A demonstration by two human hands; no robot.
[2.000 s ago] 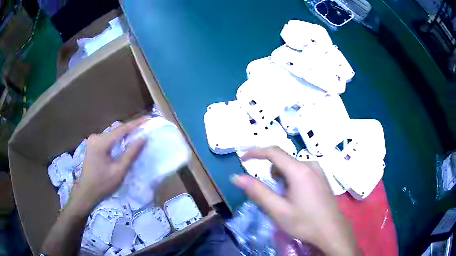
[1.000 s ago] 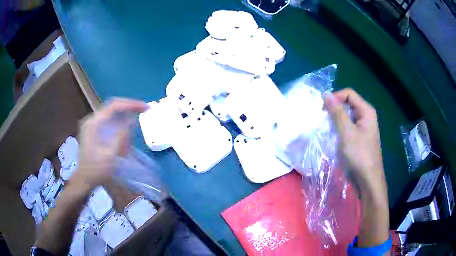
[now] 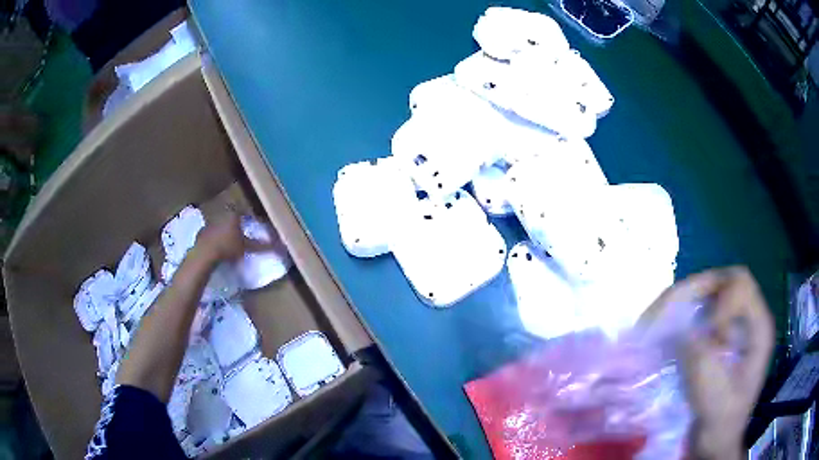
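Note:
My left hand (image 3: pixel 223 241) is down inside the brown carton, its blurred fingers closed on the edge of a white housing shell (image 3: pixel 262 262). My right hand (image 3: pixel 732 346) is at the right, blurred, with its fingers closed on a crinkled clear plastic bag (image 3: pixel 597 382). The bag spreads over the red mat (image 3: pixel 503 415) and the near edge of a pile of white shells (image 3: pixel 453 256). Glare hides where the bag ends and the nearest shells begin.
The carton (image 3: pixel 117 202) stands against the bench's left edge and holds many more white shells (image 3: pixel 256 391). A black-faced unit (image 3: pixel 597 16) lies at the far edge of the green bench top (image 3: pixel 296 99). Dark equipment stands at the lower right.
My left hand has gone from above the carton's edge down among the shells. My right hand has moved right and down with the bag, now spread over the mat. The view has shifted left.

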